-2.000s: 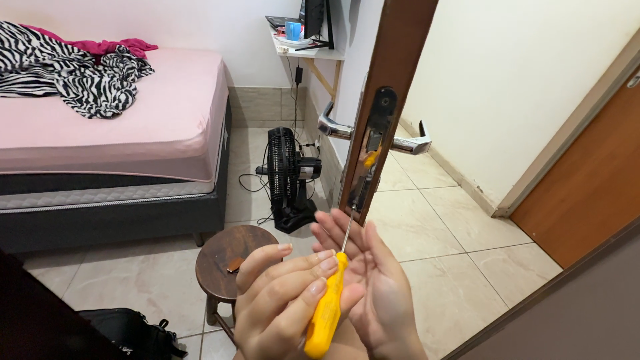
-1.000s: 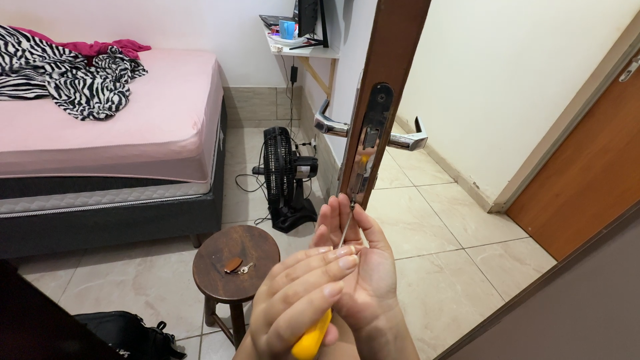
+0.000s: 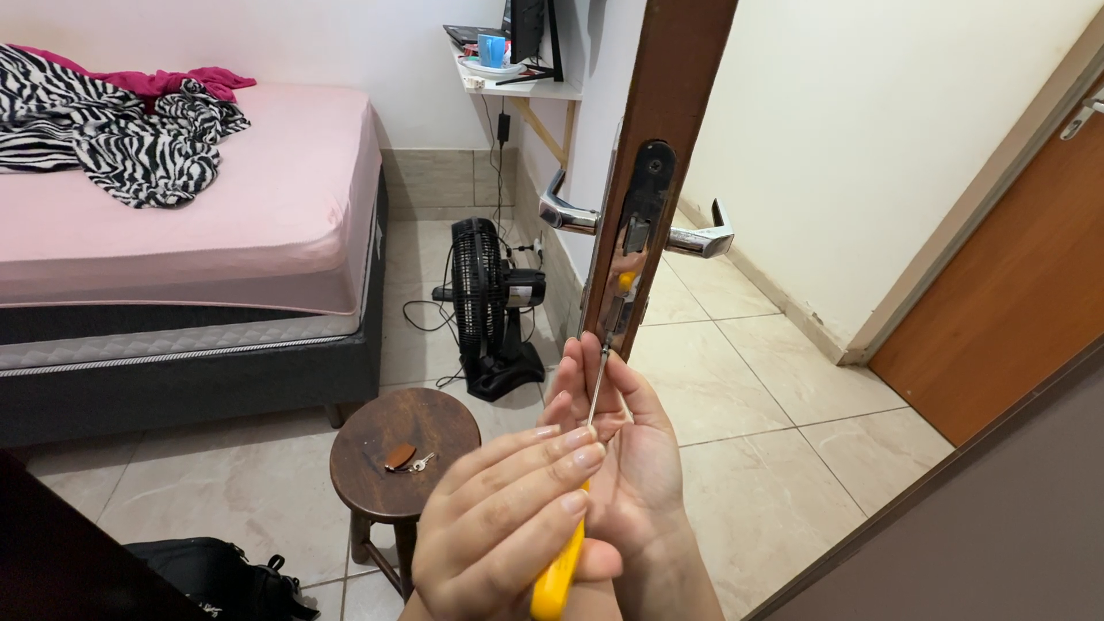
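Note:
My left hand (image 3: 509,517) grips a screwdriver by its yellow handle (image 3: 562,565), whose thin metal shaft (image 3: 597,388) slants up to the edge of a brown wooden door (image 3: 677,82). The tip meets the lower end of the mortise lock's faceplate (image 3: 649,185), at a screw. Palm up, my right hand (image 3: 634,470) is cupped behind the shaft, with fingertips and thumb on either side of the tip and touching or close to the door edge. Chrome lever handles (image 3: 569,216) stick out on both sides of the door. The faceplate's upper screw (image 3: 655,166) shows.
Below left stands a round wooden stool (image 3: 405,500) with a key (image 3: 421,463) and brown fob (image 3: 399,456) on it. Beyond are a black fan (image 3: 483,302) with cables, a pink-covered bed (image 3: 285,190) and a wall shelf (image 3: 552,89). A black bag (image 3: 211,573) lies on the floor.
My right hand's fingers have closed in around the screwdriver's tip from a more open palm two seconds ago. My left hand stays on the yellow handle.

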